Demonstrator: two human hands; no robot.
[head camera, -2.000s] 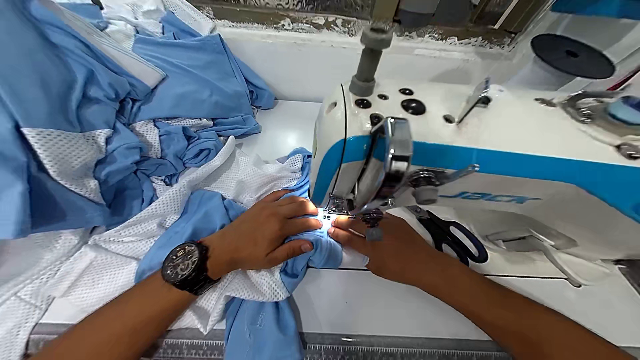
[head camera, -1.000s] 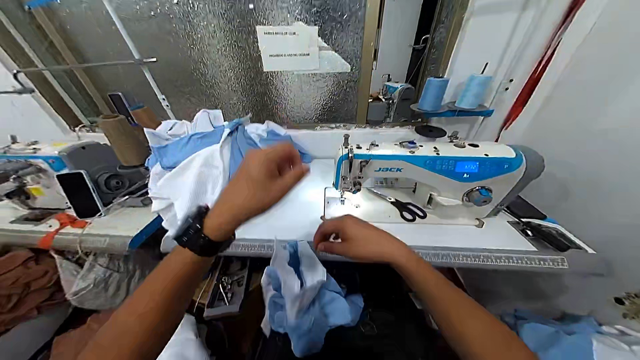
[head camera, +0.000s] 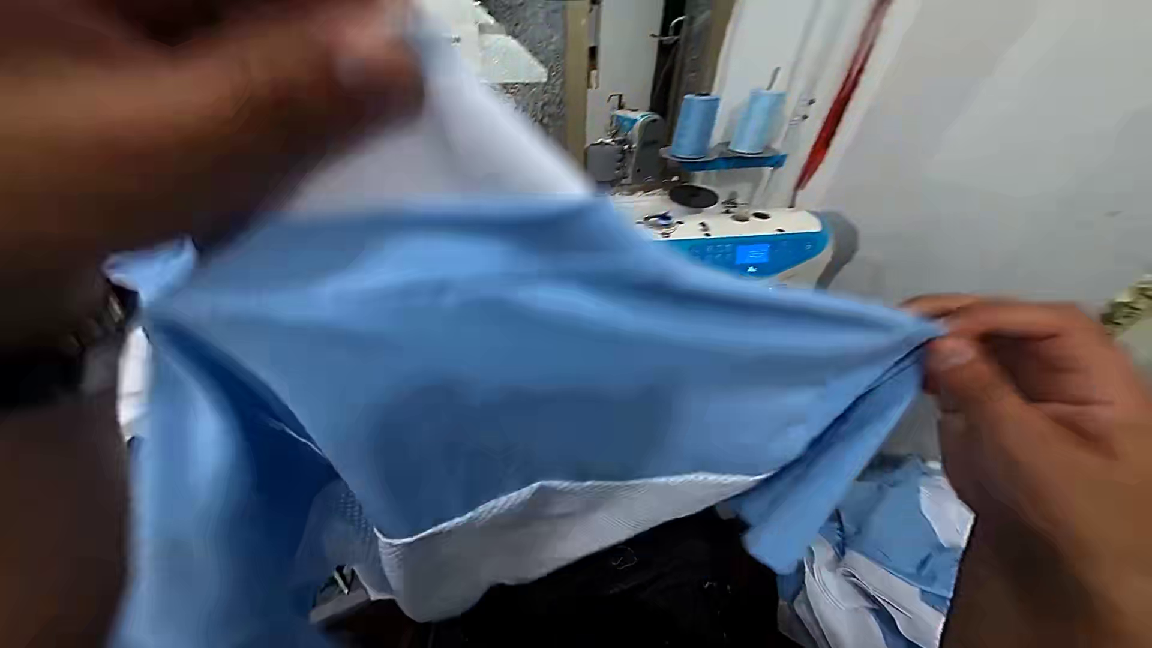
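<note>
A light blue and white garment piece (head camera: 540, 360) is stretched between my two hands, close to the camera and partly blurred. My right hand (head camera: 1035, 387) pinches its right corner between thumb and fingers. At the upper left my left hand (head camera: 216, 117), large and blurred, grips the upper part of the cloth; its fingertips are hard to make out. White mesh fabric (head camera: 558, 540) runs along the lower edge. Behind the cloth stands a white and blue sewing machine (head camera: 783, 247), its left part and needle hidden.
Two light blue thread cones (head camera: 696, 126) stand on a blue holder (head camera: 733, 162) behind the machine. Another machine (head camera: 634, 144) is farther back. More blue and white fabric pieces (head camera: 891, 540) lie at the lower right. A white wall (head camera: 1008, 135) rises on the right.
The garment piece, hanging low at the table's front edge one second ago, is now raised and spread before the camera. Both hands have come up and moved apart.
</note>
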